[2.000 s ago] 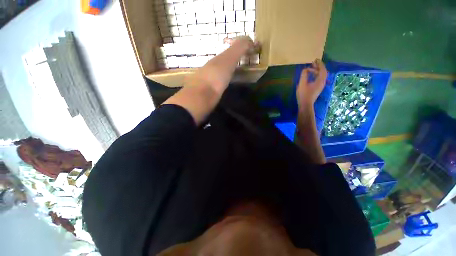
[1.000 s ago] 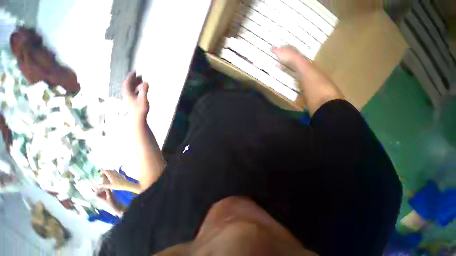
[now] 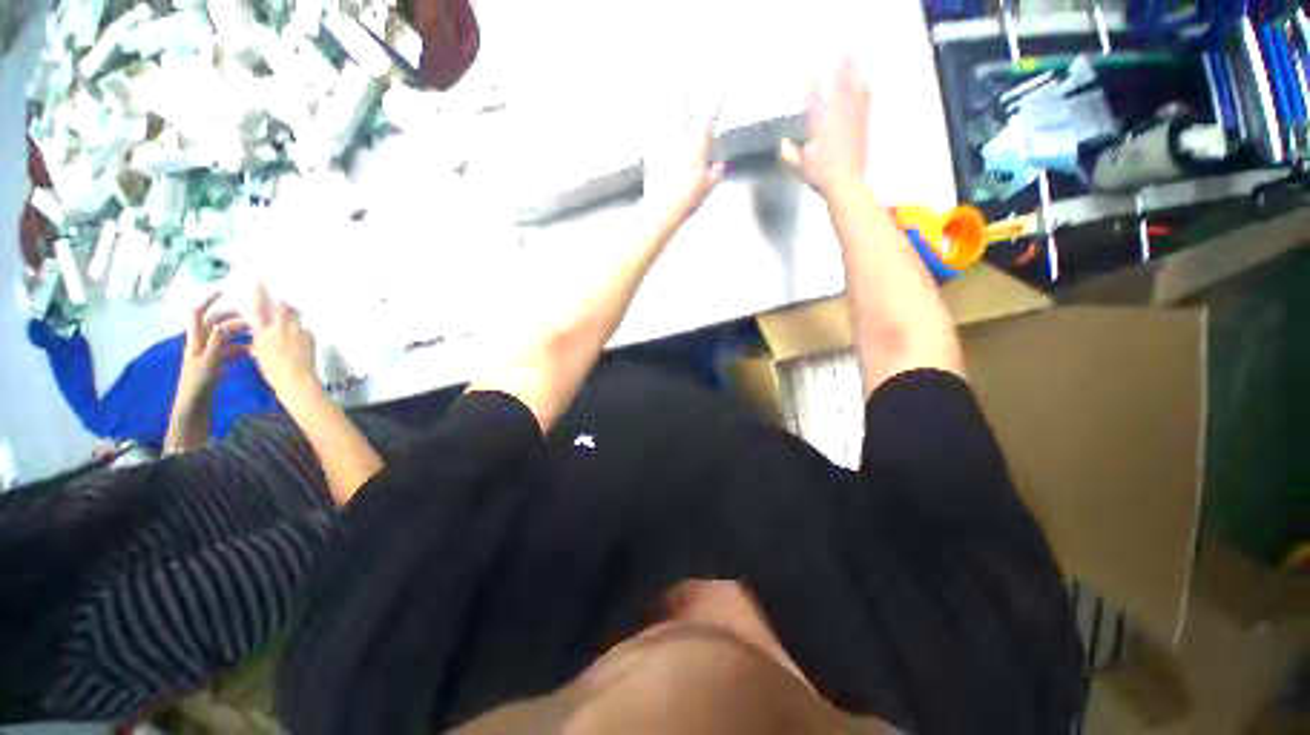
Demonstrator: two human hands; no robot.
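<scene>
A row of white units with a grey ridged side lies on the white worktable. My left hand is on the row, its thumb at the near side. My right hand is at the right end, thumb pointing left. They hold a short section between them; glare hides the fingertips. The open cardboard carton is at the table edge below my right forearm, with white units partly visible inside.
A heap of loose white and green pieces is at the upper left. A coworker's hands are near it, by a blue cloth. A red-brown cloth lies beside the heap. An orange and blue tape dispenser is at the table corner. A rack stands at right.
The view has turned towards the table. My right hand has left the carton's inside, and both hands are now together at the row. The coworker's striped top has come into view.
</scene>
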